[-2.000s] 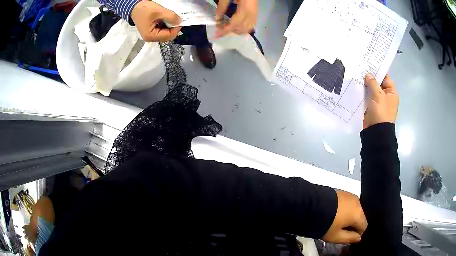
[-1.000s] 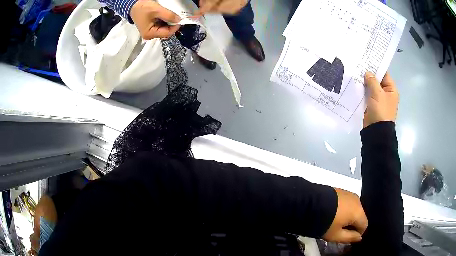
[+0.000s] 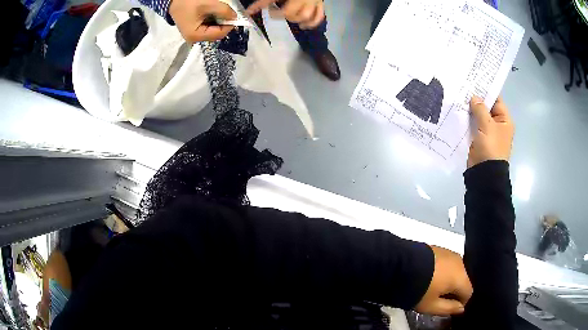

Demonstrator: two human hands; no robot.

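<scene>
My right hand point(image 3: 491, 132) pinches the right edge of a white style sheet point(image 3: 451, 58) with a dark jacket picture, held up over the floor. My left hand point(image 3: 445, 283) is curled against my right sleeve, its fingertips hidden. Black lace fabric point(image 3: 200, 158) lies over the white ledge by my left sleeve, with a narrow strip running up towards another person's hands point(image 3: 203, 19). Those hands hold a pale cut piece point(image 3: 277, 77) and something dark, at the top edge.
A white tub point(image 3: 87, 71) with pale pieces and a black scrap stands at upper left. The white ledge point(image 3: 348, 203) crosses below the sheet. Scraps and a clear plastic bag point(image 3: 554, 238) lie on the grey floor. A dark shoe point(image 3: 327, 64) is near the pale piece.
The other person's hands and the pale piece have shifted; the piece now hangs lower than at first. The lace strip has moved slightly left. My hands and the sheet are nearly still.
</scene>
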